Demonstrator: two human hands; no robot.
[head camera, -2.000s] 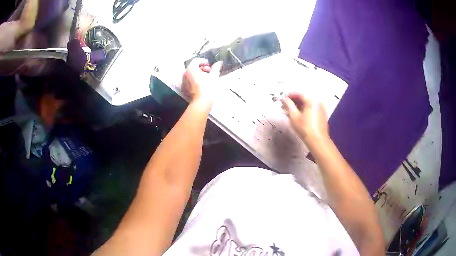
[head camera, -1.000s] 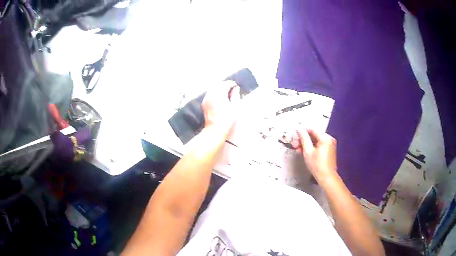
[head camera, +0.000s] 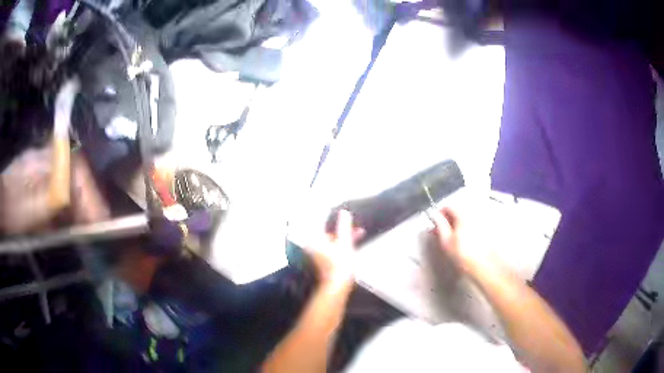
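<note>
A thick dark bundle of strips lies slanted on the pale table, with a pale tie around it right of its middle. My left hand is at the bundle's near left end, thumb on it; the fingers blur into the dark cloth. My right hand is at the bundle's lower edge by the tie, fingertips pinched together; whether they hold the tie is unclear. A deep-purple garment panel lies flat to the right.
The pale table's front edge runs slantwise before me. Scissors lie at the back left. Dark cloth is heaped behind them. A person's blurred arm shows at far left, near a small purple bundle.
The view has shifted. My left hand has moved from the bundle's middle to its left end. My right hand has moved from the bare table to the bundle's edge near the tie.
</note>
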